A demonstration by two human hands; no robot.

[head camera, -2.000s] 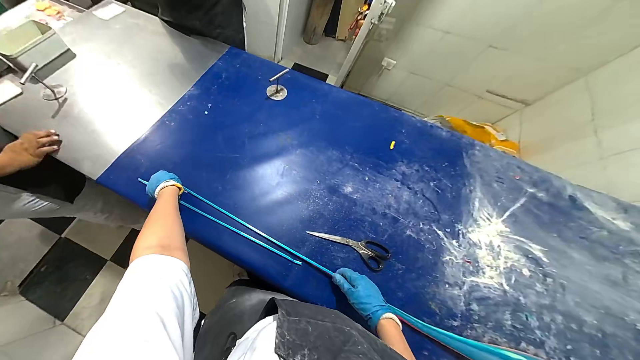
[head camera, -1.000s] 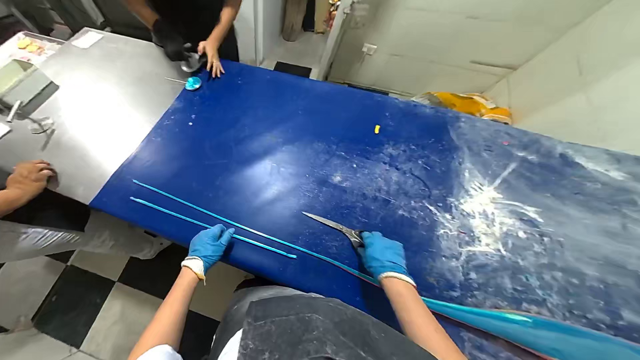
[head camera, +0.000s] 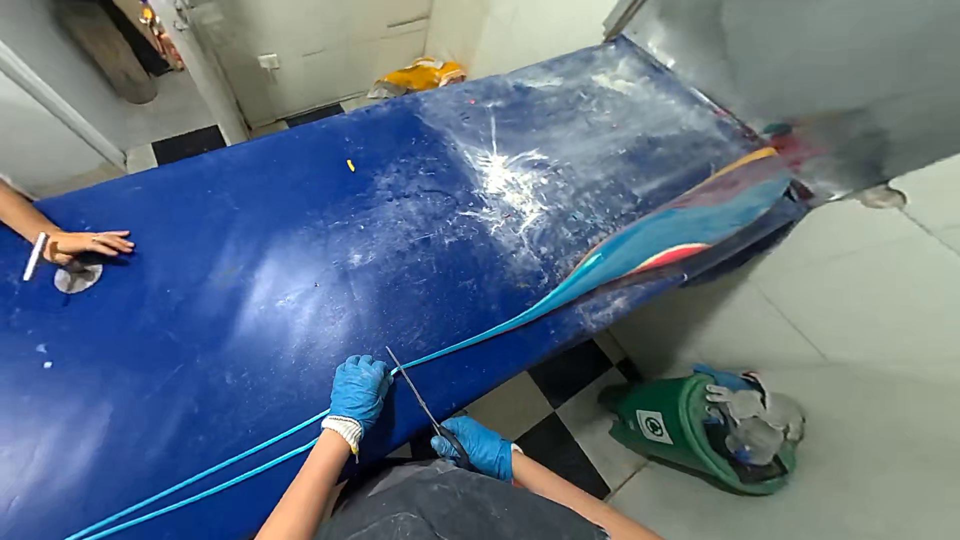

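Observation:
My left hand (head camera: 361,391), in a blue glove over a white knitted cuff, grips the thin turquoise strand (head camera: 480,337) near the table's front edge. Black-handled scissors (head camera: 415,391) are held in my gloved right hand (head camera: 478,448), with their blades reaching up to the strand just right of my left hand. Rightward the strand widens into a thick mass (head camera: 667,232) of turquoise, red and orange, seemingly candy. Two thin turquoise lengths (head camera: 202,474) run from my left hand to the lower left.
The blue table (head camera: 187,300) carries white powdery marks and a small yellow piece (head camera: 351,165). At the left, another person's hand (head camera: 90,244) rests by a round metal object with a handle (head camera: 77,277). A filled green bin (head camera: 679,431) stands at the lower right; a metal surface (head camera: 787,60) adjoins the table.
The view has swung right. My right hand has picked up the scissors, which lay on the table two seconds ago. My left hand has moved along the strand to beside the blades.

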